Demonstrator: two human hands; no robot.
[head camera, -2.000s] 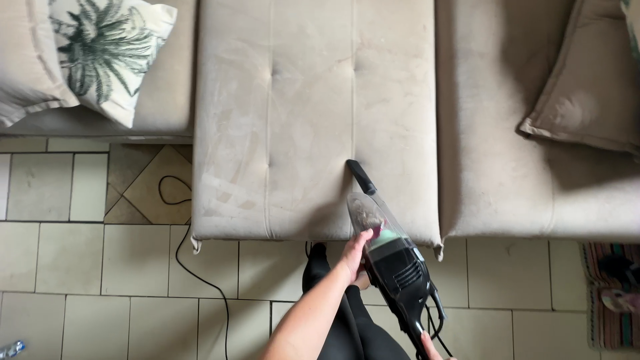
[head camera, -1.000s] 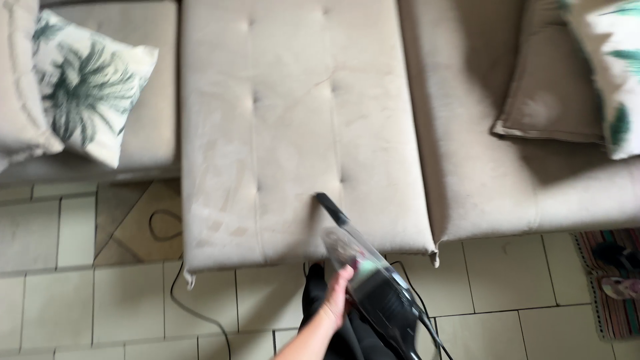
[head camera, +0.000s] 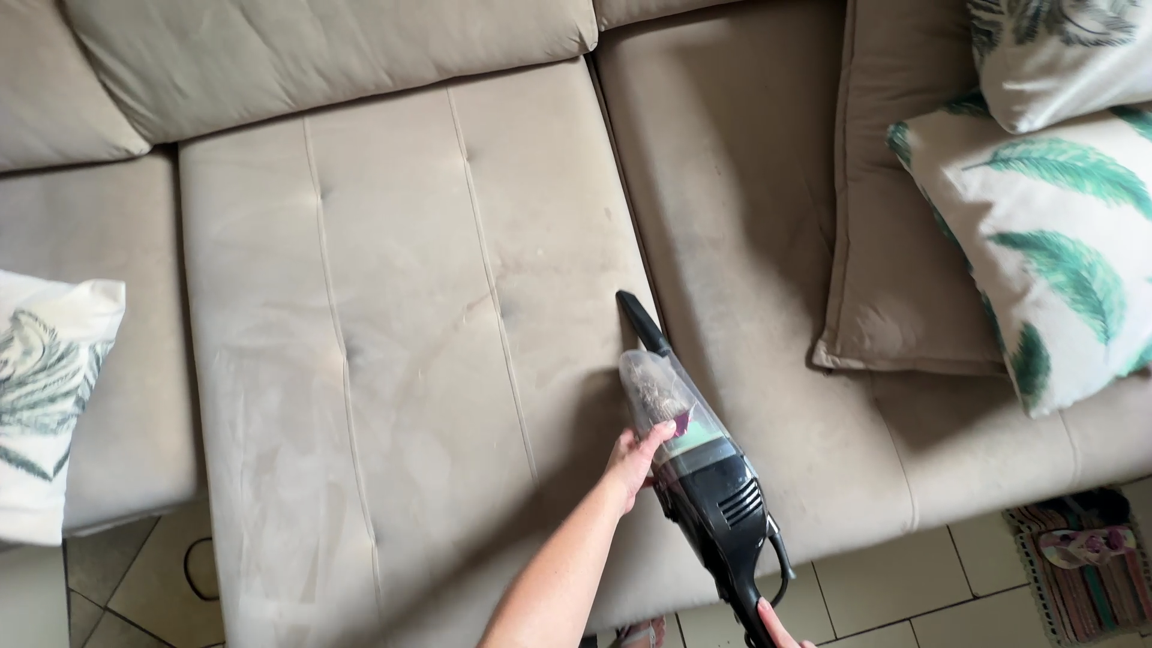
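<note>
A black handheld vacuum cleaner (head camera: 715, 504) with a clear dust cup lies slantwise over the beige sofa seat (head camera: 432, 360). Grey dust shows inside the cup. Its black crevice nozzle (head camera: 641, 319) points up and left, near the gap between two seat sections; whether it touches the fabric I cannot tell. My left hand (head camera: 637, 459) supports the vacuum from its left side, with the thumb on the dust cup. At the bottom edge my right hand (head camera: 781, 625) is on the rear handle, only its fingers showing.
A brown cushion (head camera: 918, 225) and a feather-print cushion (head camera: 1062, 252) rest at right, a palm-print cushion (head camera: 54, 387) at left. Backrest cushions (head camera: 333, 54) stand behind. A cord (head camera: 193, 567) lies on the tiles, and a striped rug (head camera: 1080, 585) at lower right.
The view has shifted forward, bringing in the backrest. The nozzle has moved from the front middle of the middle seat section to near its right edge.
</note>
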